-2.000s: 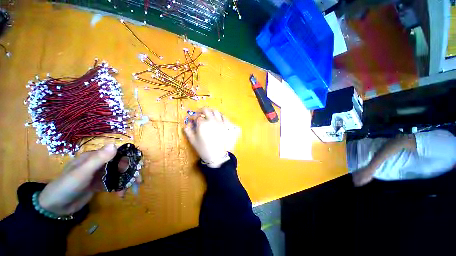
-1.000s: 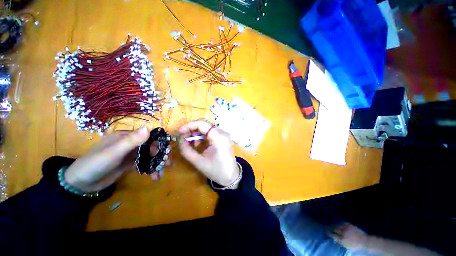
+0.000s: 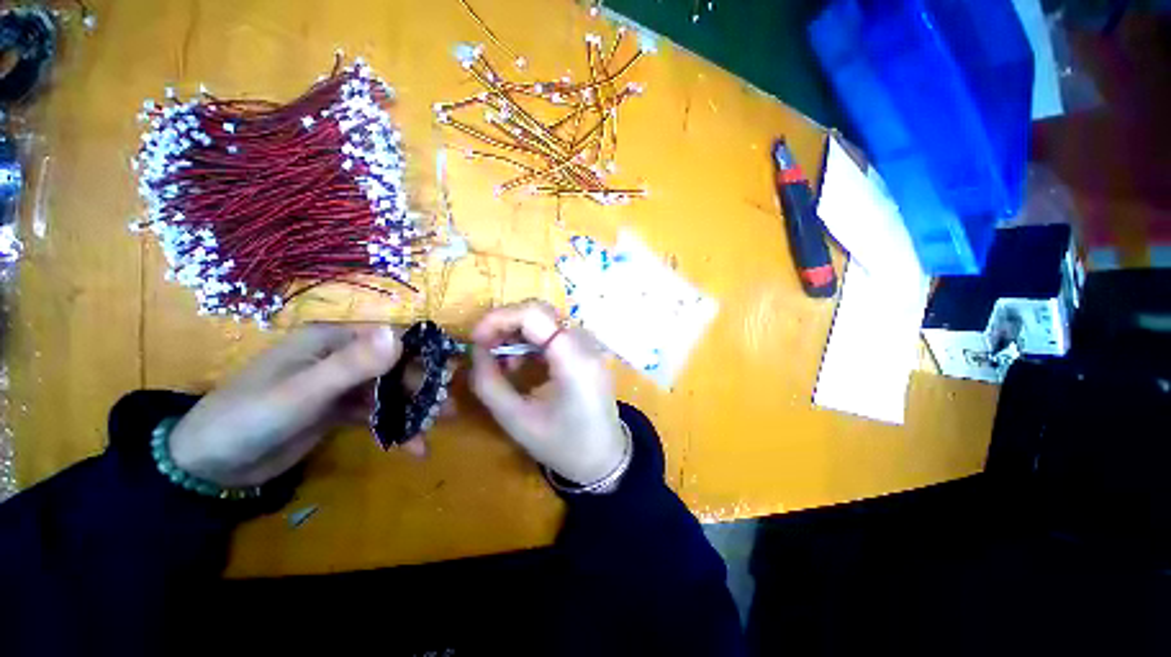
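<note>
My left hand holds a black ring circuit board by its edge, tilted up on its side, with pale dots along its right rim. My right hand pinches a small white strip or connector lead between thumb and finger. Its left end is at the ring's upper right edge; whether it touches the ring I cannot tell. A dense bundle of dark red leads with white ends lies above my left hand. A loose pile of yellow-brown leads lies to its right.
A small clear bag of parts lies right of my right hand. Further right are a red-and-black knife, white paper, a blue bin and a small black-and-white box. A green mat runs along the far side.
My right hand has moved from the small bag to the ring and now holds a small piece there. The ring is turned more edge-on. The view has shifted, and the other person's arm is out of view.
</note>
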